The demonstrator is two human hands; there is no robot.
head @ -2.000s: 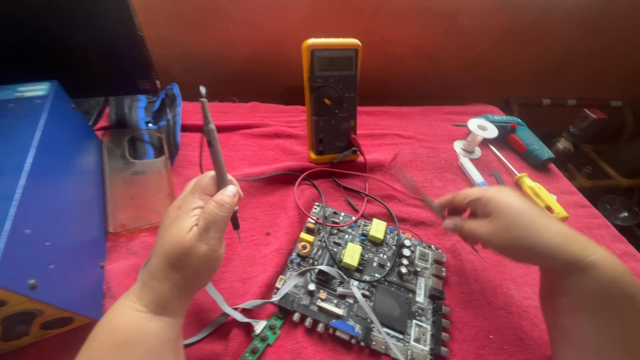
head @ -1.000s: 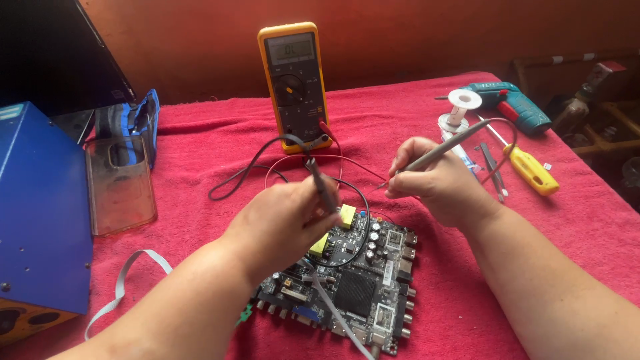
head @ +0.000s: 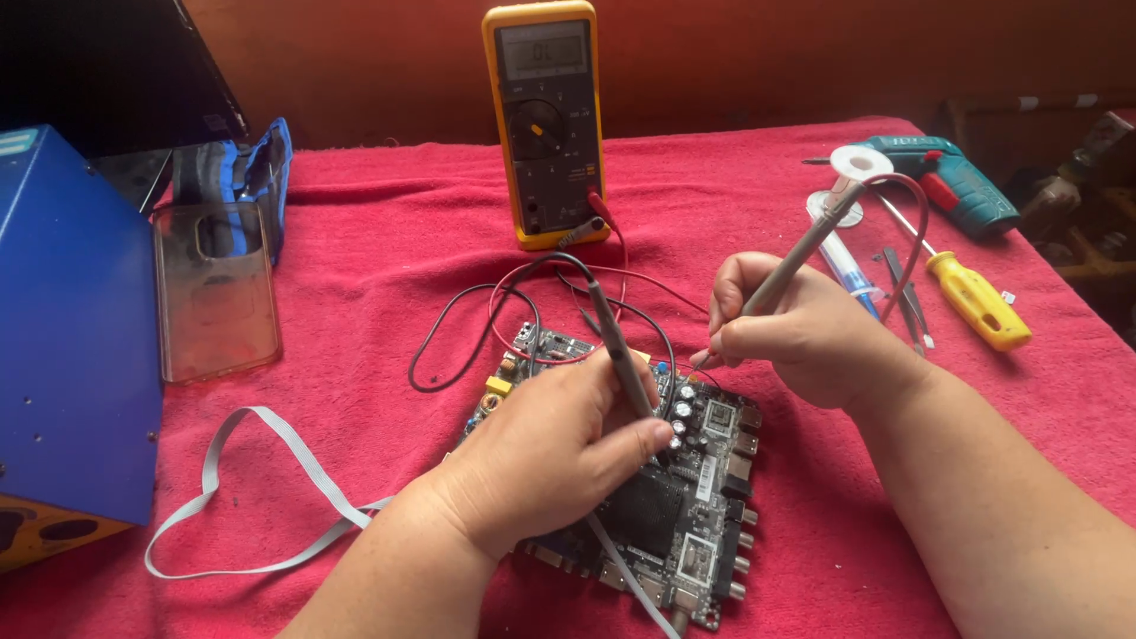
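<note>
My left hand (head: 568, 435) grips a grey test probe (head: 621, 355) with a black lead, over the middle of a circuit board (head: 657, 515); its tip is hard to make out. My right hand (head: 799, 337) holds another grey test probe (head: 803, 253) with a red lead, pen-like, its tip pointing down at the board's upper edge near several capacitors (head: 683, 408). Whether that tip touches is not plain. Behind the board a yellow-framed digital multimeter (head: 546, 124) stands tilted, its display reading OL. Black and red leads loop between it and the board.
On the red cloth (head: 355, 444) lie a grey ribbon cable (head: 293, 444) and a translucent phone case (head: 217, 302) beside a blue box (head: 71, 337). To the right are a solder spool (head: 861, 164), a syringe (head: 843, 266), tweezers (head: 905, 297), a yellow-handled screwdriver (head: 981, 302) and a teal power driver (head: 958, 182).
Two seconds ago both hands held the probes apart, above and to either side of the board. The left hand has come over the board, and the right probe's tip has moved down to its upper edge.
</note>
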